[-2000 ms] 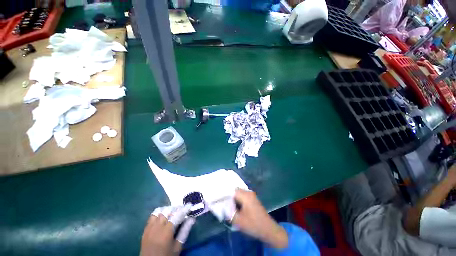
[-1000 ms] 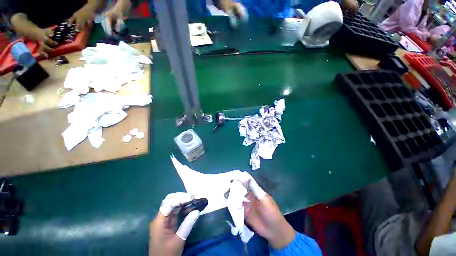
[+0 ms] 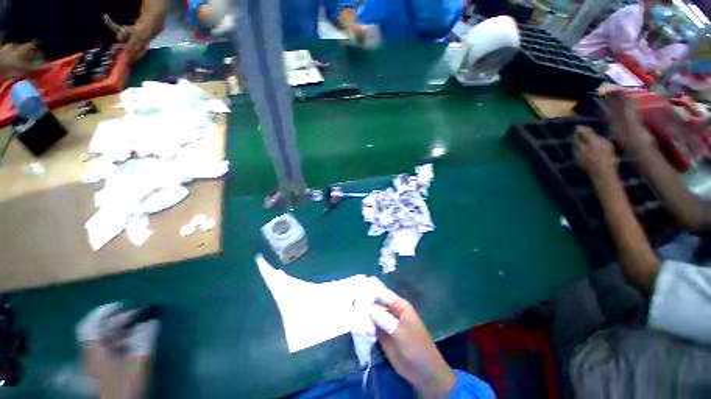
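My left hand [image 3: 117, 347], with white finger cots, is blurred over the bench at the lower left and holds a dark watch head [image 3: 142, 315]. My right hand [image 3: 405, 335] pinches a crumpled wiping cloth [image 3: 363, 327] at the lower middle. A flat white cloth [image 3: 312, 308] lies on the green bench, its right end partly under the right hand and crumpled cloth. Black watch heads [image 3: 8, 335] stand at the far left edge, cut off by the picture.
A solvent bottle [image 3: 284, 238] stands near the foot of the grey post [image 3: 273, 109]. Used wipes [image 3: 399, 210] lie right of it. Clean cloths [image 3: 148, 148] lie on the brown board [image 3: 47, 234]. Another person's arms reach over the black compartment tray [image 3: 546, 144] at right.
My left hand has moved from the white cloth to the far left with the watch head. My right hand stays by the cloth. A neighbour's arms now reach over the black tray.
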